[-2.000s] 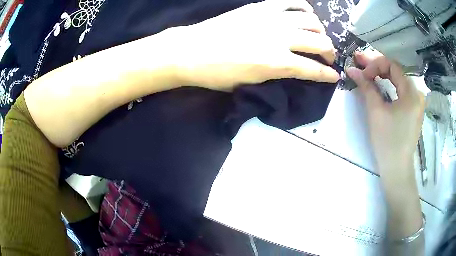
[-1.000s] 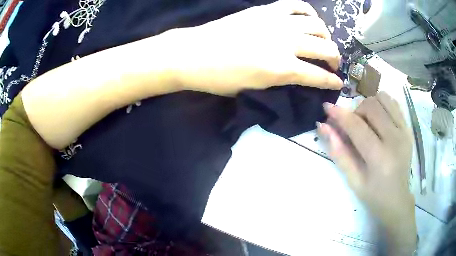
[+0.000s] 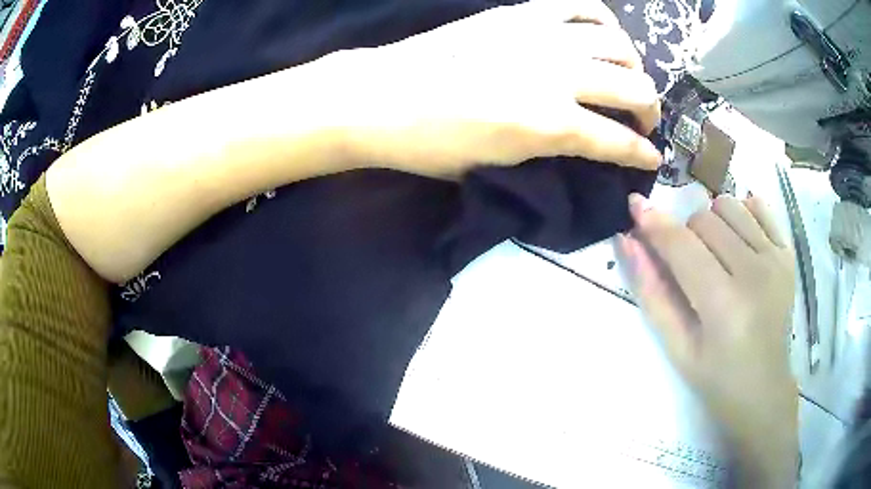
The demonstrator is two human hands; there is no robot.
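The dark garment fabric [image 3: 315, 248] with cream embroidery [image 3: 172, 24] covers the lap and the left of the white machine bed [image 3: 544, 363]. My left hand [image 3: 535, 91] lies flat on the cloth, fingers bent, its index fingertip by the presser foot [image 3: 669, 164]. My right hand [image 3: 716, 277] has its thumb and index fingertip at the cloth's right edge, pinching it; the hand is slightly blurred. A brown block, the edge guide [image 3: 713, 158], stands just right of the presser foot. The needle itself cannot be made out.
The pale machine head [image 3: 764, 48] is at top right. Tweezers [image 3: 802, 272] lie on the bed right of my right hand. Dark round metal parts [image 3: 853, 172] are at the right rim. Red plaid cloth [image 3: 229, 401] shows on the lap. A printed scale [image 3: 669, 458] runs near the bed's front edge.
My right hand has come down from the presser foot to the cloth's edge, uncovering the brown block. The cloth and my left hand have shifted slightly toward the presser foot.
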